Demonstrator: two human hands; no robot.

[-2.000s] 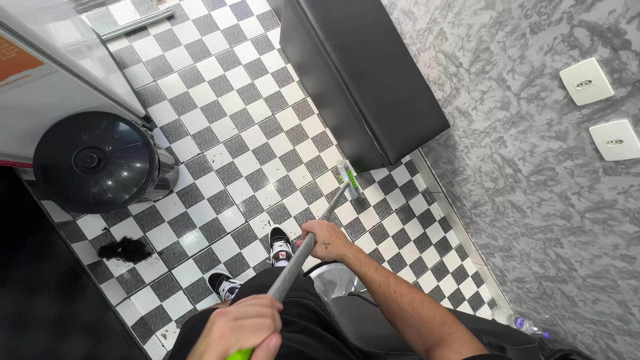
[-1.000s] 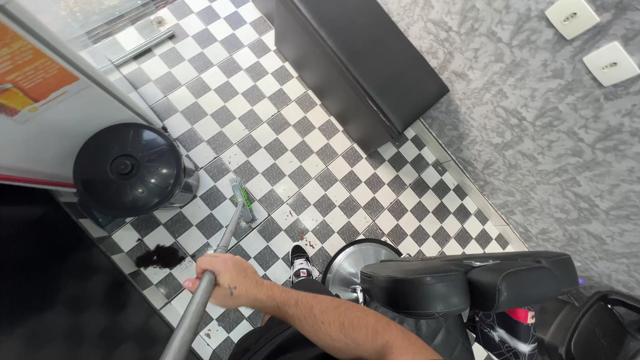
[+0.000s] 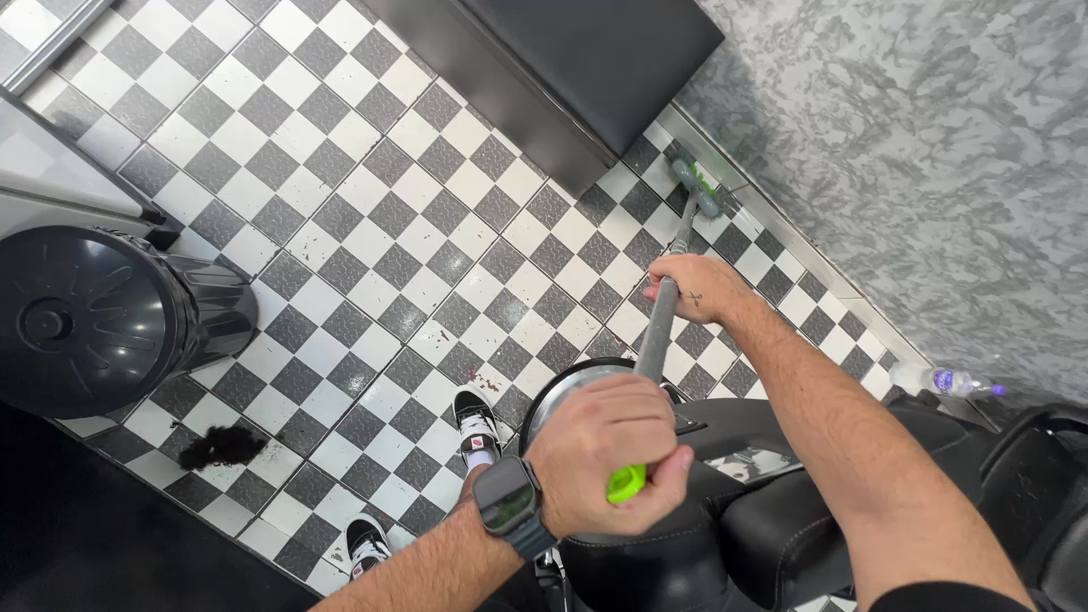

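My left hand (image 3: 608, 455), with a watch on its wrist, grips the green-tipped top end of a grey broom handle (image 3: 656, 340). Farther down the same handle, my right hand (image 3: 697, 287) is closed around it. The broom head (image 3: 695, 187), grey with green bristles, rests on the checkered floor by the wall's base, just beyond the corner of a black padded bench (image 3: 586, 68). A pile of dark hair (image 3: 221, 447) lies on the tiles at the lower left, with small scraps scattered on the floor.
A black lidded bin (image 3: 85, 319) stands at the left. Below and right of my hands is a black salon chair (image 3: 663, 552) with a round metal base (image 3: 552, 395). A plastic bottle (image 3: 943, 380) lies near the wall (image 3: 901, 153). My shoes (image 3: 476, 418) are on the tiles.
The broom head has moved from the open floor near the bin to the wall's base past the bench. My left hand, out of view a second ago, shows again on the handle's end.
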